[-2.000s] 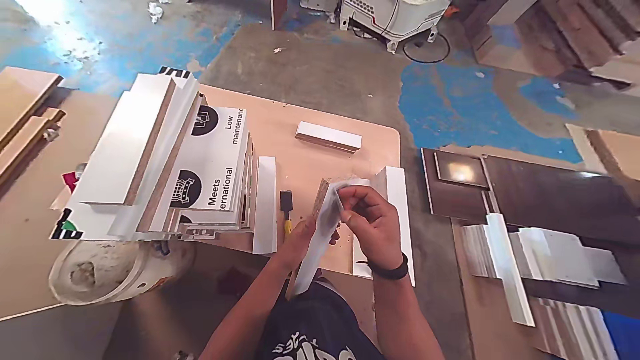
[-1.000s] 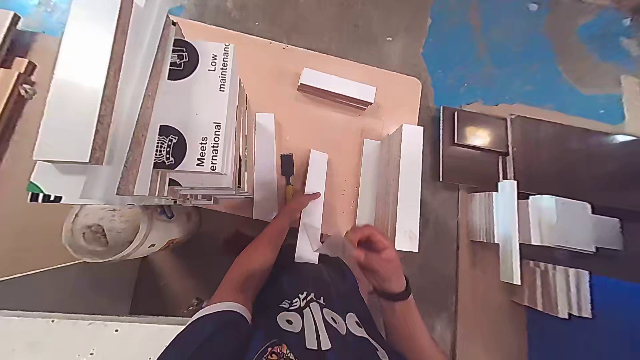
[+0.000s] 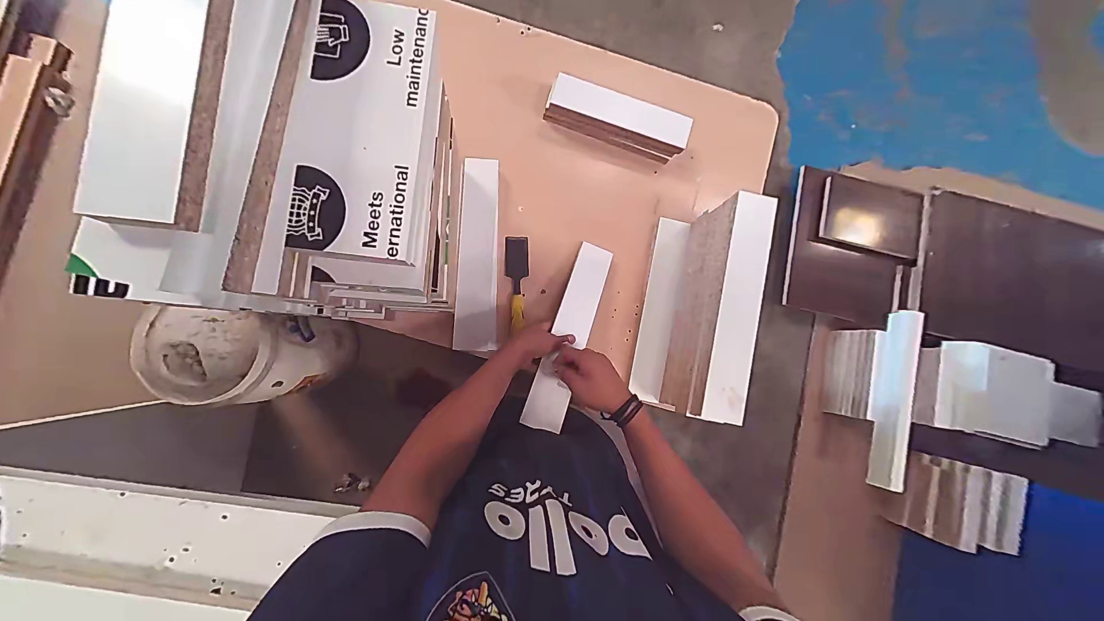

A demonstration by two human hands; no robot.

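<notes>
A narrow white laminated board strip lies tilted over the table's near edge, its lower end close to my shirt. My left hand grips its left side at mid-length. On its right side, my right hand has its fingers bent against the face of the strip; whether they pinch something thin is unclear. A scraper with a black blade and yellow handle lies just left of the strip. Farther left is another white strip. Stacked white strips with brown edges stand to the right.
Large printed panels are piled at the left of the tan table. A short stack of strips sits near the far edge. A dirty white bucket is below left. Dark boards and white offcuts lie at right.
The strip that was raised and tilted in my hands two seconds ago is now low over the near edge. My right hand has moved in against it since one second ago. The view has shifted.
</notes>
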